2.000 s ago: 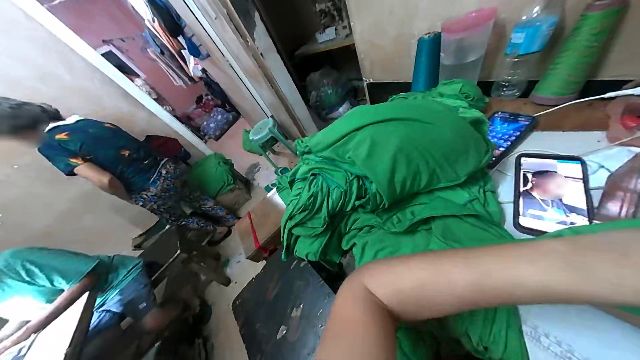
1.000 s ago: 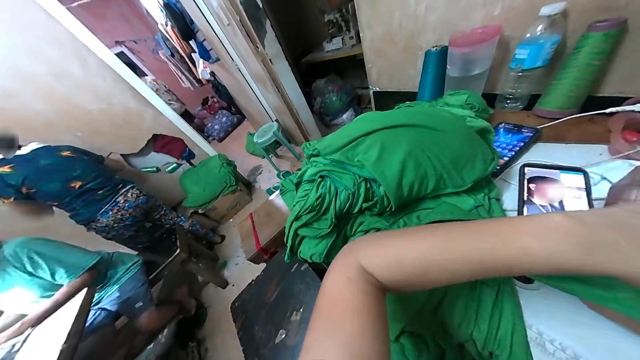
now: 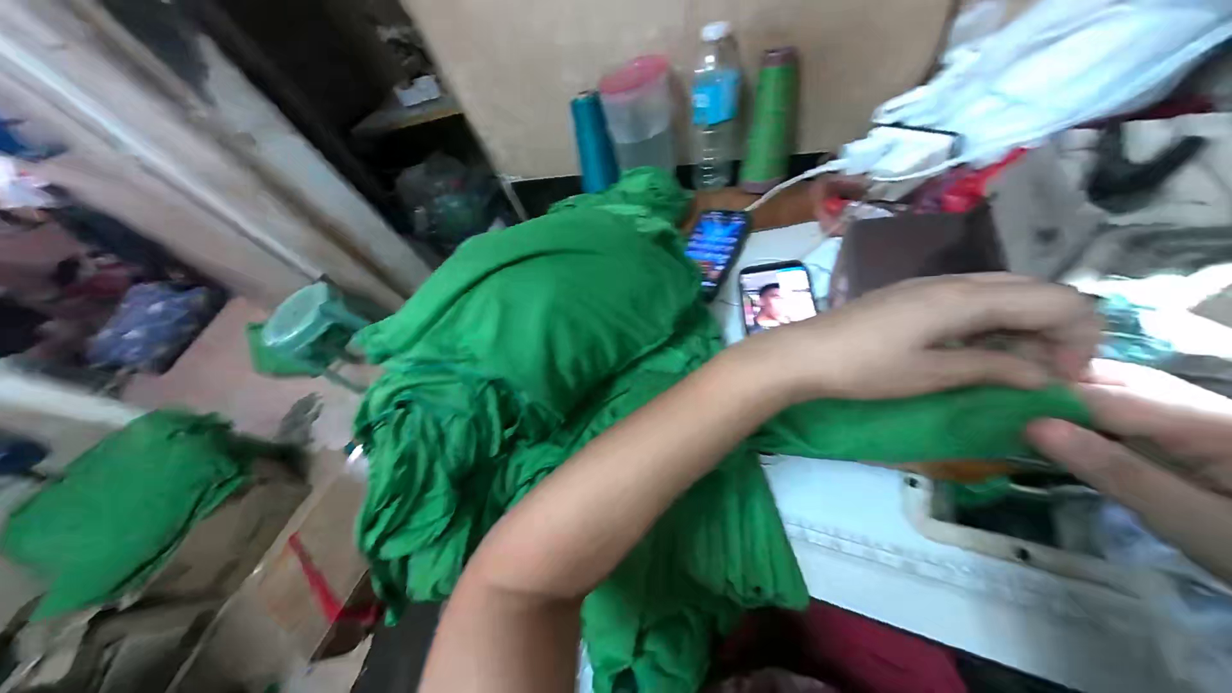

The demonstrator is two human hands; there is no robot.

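My left hand (image 3: 972,332) reaches across from the lower middle and grips the upper edge of a strip of green fabric (image 3: 905,428). At the right, my right hand (image 3: 1145,462) pinches the end of the same strip between thumb and fingers. Both hands are blurred and close together, above a white work table (image 3: 866,539) with a framed opening in it. Behind my left forearm lies a large heap of green cloth (image 3: 549,318), bunched and hanging over the table's left side.
Two lit phones (image 3: 717,250) lie beyond my forearm. A teal thread cone (image 3: 594,144), a lidded plastic container (image 3: 640,115), a water bottle (image 3: 714,106) and a green thread cone (image 3: 772,125) line the wall. Cardboard boxes (image 3: 279,587) and a stool (image 3: 313,327) stand at left.
The view has swung to the right. Both hands now show with the green strip between them, and the two other people seen earlier at the left are out of view.
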